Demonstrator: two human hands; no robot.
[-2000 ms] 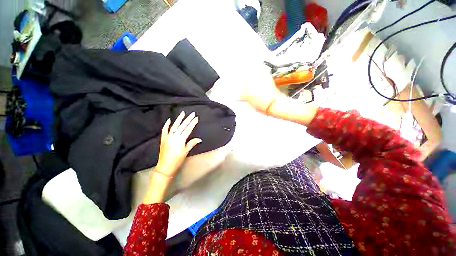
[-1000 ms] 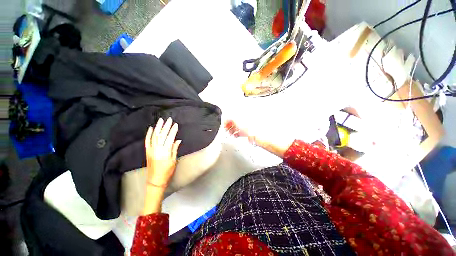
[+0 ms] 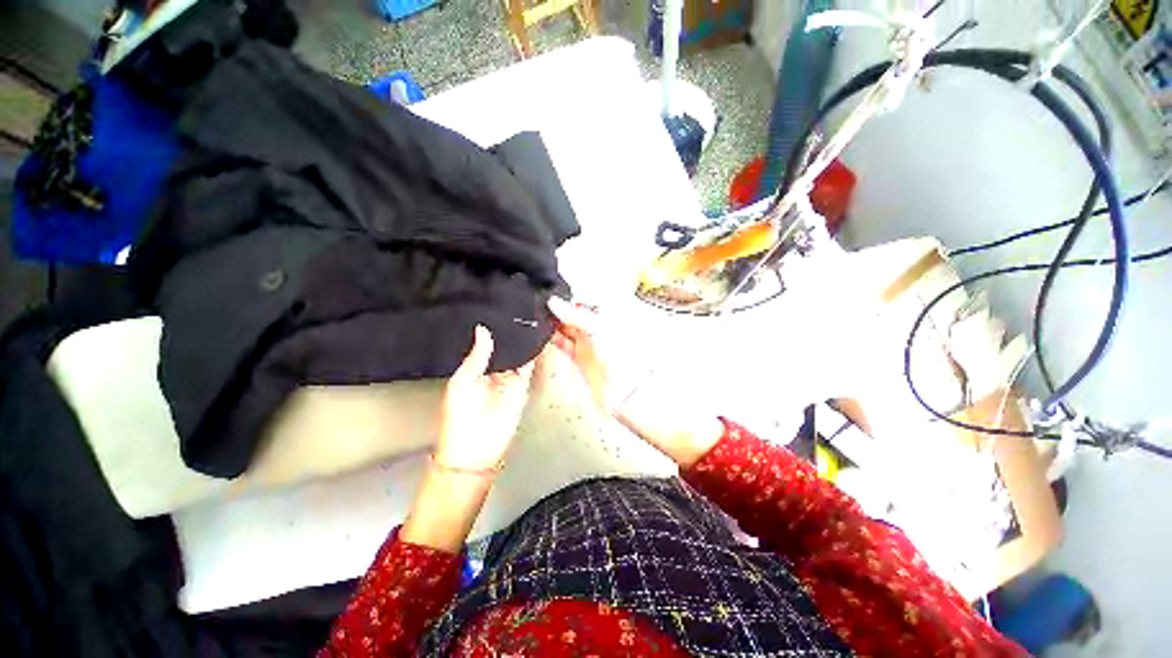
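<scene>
A dark garment (image 3: 373, 244) lies over the left of the white table (image 3: 617, 103) and over a padded cream board (image 3: 116, 411). A small button (image 3: 271, 280) shows on it. My left hand (image 3: 482, 409) is at the garment's near right end, thumb up against the cloth and fingers partly hidden under it. My right hand (image 3: 591, 360) pinches the edge at the same end, its fingertips close to my left ones. The steam iron (image 3: 707, 270) with its orange handle stands on the table to the right, touched by neither hand.
Cables (image 3: 1105, 231) hang at the right wall. An open cardboard box (image 3: 1028, 476) is at the right. A blue crate (image 3: 103, 174) is at the left, and a dark garment pile (image 3: 77, 514) hangs at the lower left. A wooden stool (image 3: 550, 19) is at the back.
My right hand has let go of the iron, left it standing and moved left to the garment's end. My left hand has slid from on top of the cloth to the same end. The view has shifted.
</scene>
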